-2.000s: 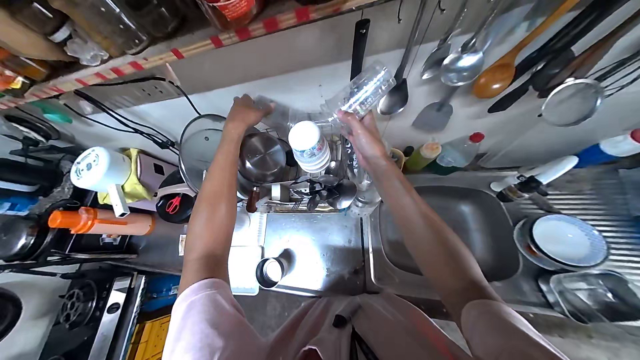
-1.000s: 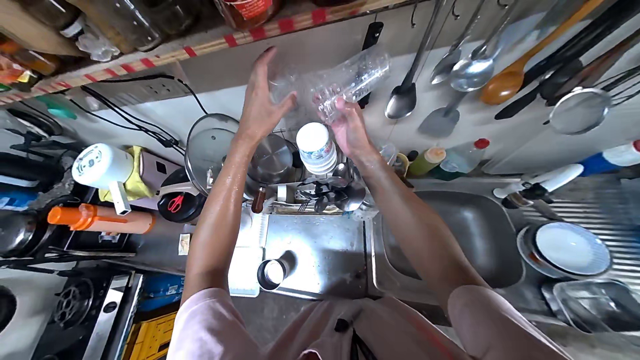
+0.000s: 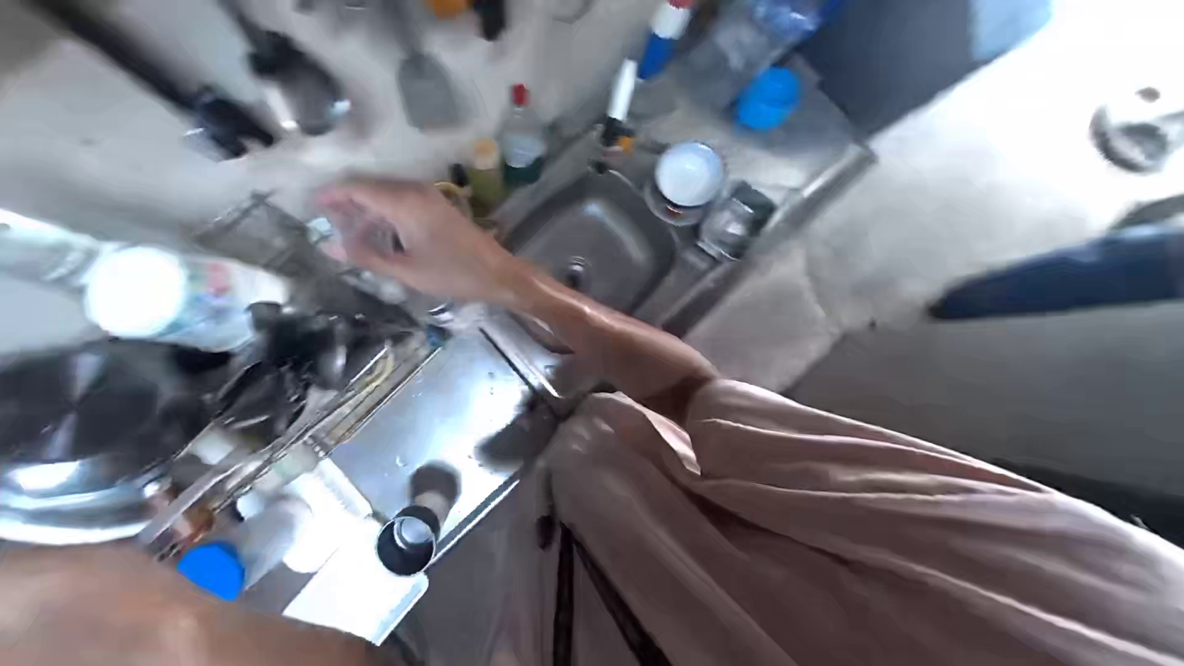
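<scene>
My right hand [image 3: 398, 231] reaches over the wire dish rack [image 3: 268, 231], its fingers bent and blurred; whether they touch anything cannot be told. Left of it is a plastic bottle with a white cap [image 3: 136, 291], and a clear plastic container [image 3: 42, 248] is next to that at the left edge. Only a blurred part of my left arm shows at the lower left; the hand is outside the view. Metal pans [image 3: 83, 435] lie between that arm and the bottle. A metal cup [image 3: 407, 539] stands at the counter's front edge.
Beyond my right forearm is the steel sink [image 3: 601, 236], with a white bowl [image 3: 689, 174] at its far right. Bottles, one with a red cap [image 3: 521, 139], stand by the wall. A steel spatula [image 3: 427, 90] hangs above. A blue cap [image 3: 213, 569] is at lower left.
The view has swung strongly to the right. My right hand has let go of the clear plastic container it held earlier. My left hand, raised by the wall before, has left the view.
</scene>
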